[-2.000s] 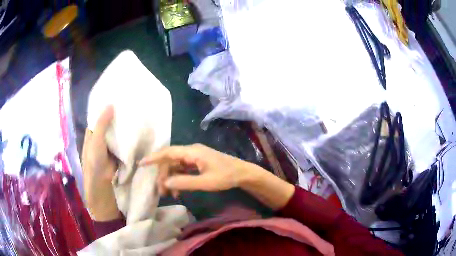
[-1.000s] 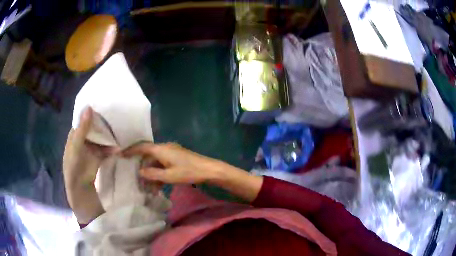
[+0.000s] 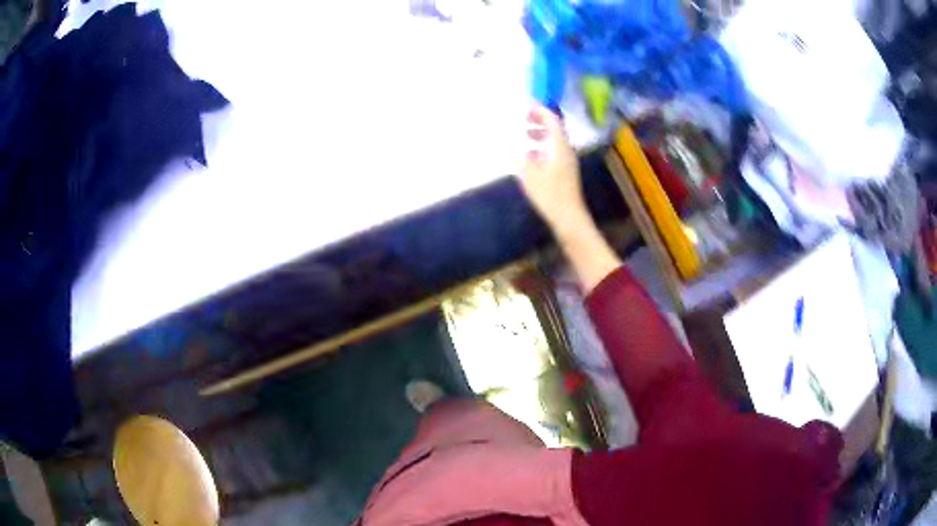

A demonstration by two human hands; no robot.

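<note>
My right hand (image 3: 552,170) reaches over the near edge of a bright white tabletop (image 3: 360,123). Its fingertips are at the lower end of a bright blue object (image 3: 548,72). The picture is blurred and overexposed there, so whether the fingers grip it cannot be told. A small yellow-green object (image 3: 596,99) lies just right of the fingers. My left hand is not in view. The cream-white cloth is not in view either.
Dark navy cloth (image 3: 92,154) hangs over the table's left. Crumpled blue plastic (image 3: 658,46) lies at the top. An open drawer with a yellow edge (image 3: 658,200) holds small items. A white pad with pens (image 3: 807,334), a gold-topped box (image 3: 503,344) and a stool (image 3: 164,473) are nearby.
The view has swung from the floor to the white table. My right hand has left the cream-white cloth and extended forward to the blue object. My left hand and the cloth have gone out of view.
</note>
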